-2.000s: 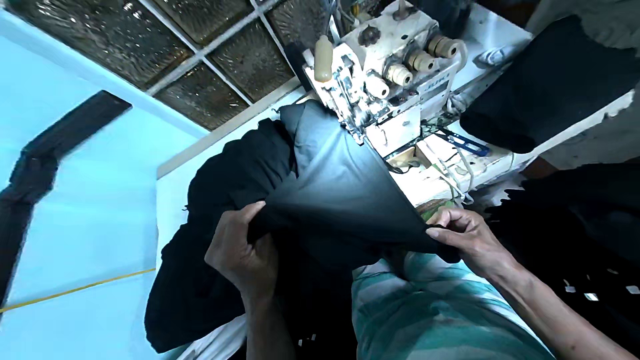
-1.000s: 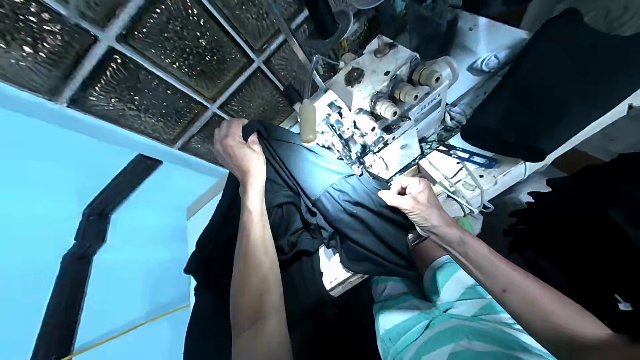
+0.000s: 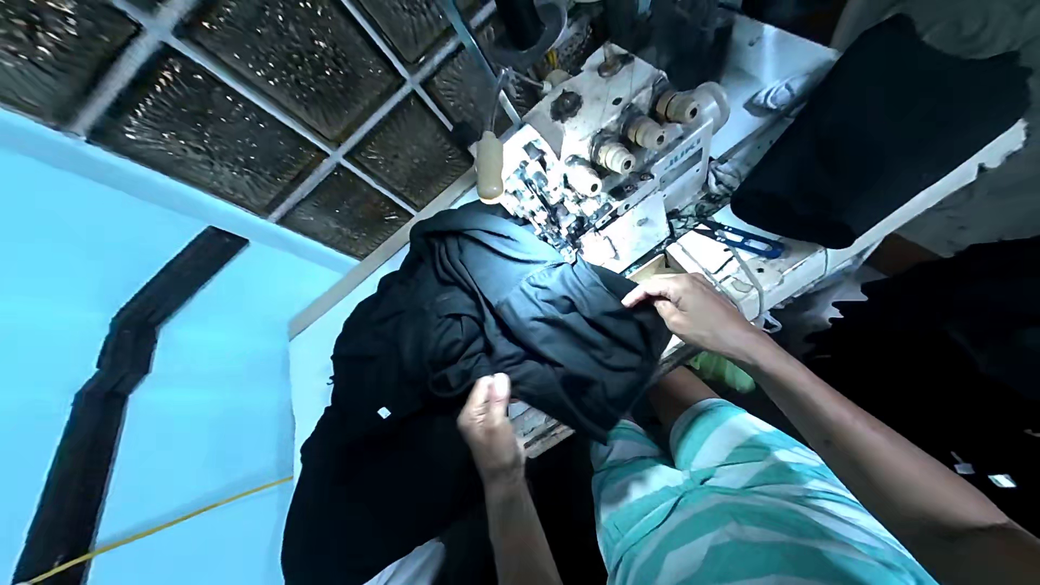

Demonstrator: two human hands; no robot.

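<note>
A dark fabric garment (image 3: 552, 325) lies bunched in front of a white Juki overlock sewing machine (image 3: 642, 154), its upper edge at the machine's needle and presser-foot area. My right hand (image 3: 691, 313) pinches the garment's edge just below the machine, at the right. Lower down, my left hand (image 3: 490, 422) is at the near edge of the cloth with thumb and fingers together; whether cloth is between them is hard to tell. More dark cloth (image 3: 382, 471) hangs down on the left, with a small white tag on it.
Blue thread snips (image 3: 743, 240) lie on the machine table (image 3: 792, 280) at the right. Another dark cloth piece (image 3: 877, 130) rests on the table behind them. A lamp or handle with a pale tip (image 3: 490, 166) hangs left of the machine. Dark cloth (image 3: 942, 341) is piled at the far right.
My left hand has come down from the garment's upper left, beside the window, to its near edge. The garment now lies more bunched at the machine. My right hand remains on its right edge.
</note>
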